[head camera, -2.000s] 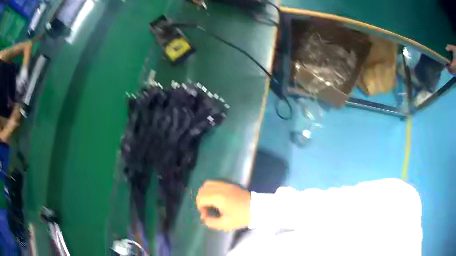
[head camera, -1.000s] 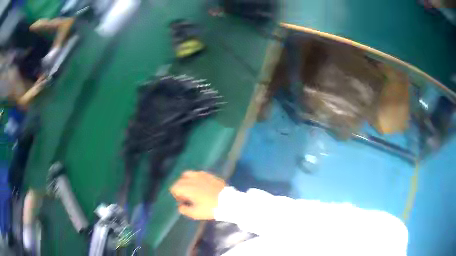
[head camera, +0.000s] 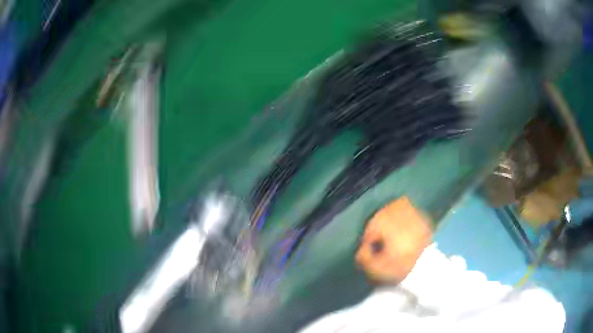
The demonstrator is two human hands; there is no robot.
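Note:
The frame is strongly blurred. My right hand (head camera: 395, 240), bare with a white sleeve, is curled at the lower right over the green bench (head camera: 351, 260); nothing shows in it. A thick black bundle of power cords (head camera: 390, 91) lies up and left of it, its blue and brown wire ends at the lower left. Beside those ends lies a silver-white tube unit (head camera: 166, 279), with a blurred grey cluster (head camera: 221, 260) at its upper end. No left hand can be made out.
Another long pale unit (head camera: 144, 149) lies on the bright green belt (head camera: 240, 58) at the left. A blurred yellow item (head camera: 463, 26) is beyond the cords. A brown box (head camera: 543, 153) stands below the bench edge at the right, over blue floor (head camera: 481, 227).
The view has swung, so bench, cords and unit appear turned and shifted right. My right hand appears farther right and stays curled. More of the white unit shows.

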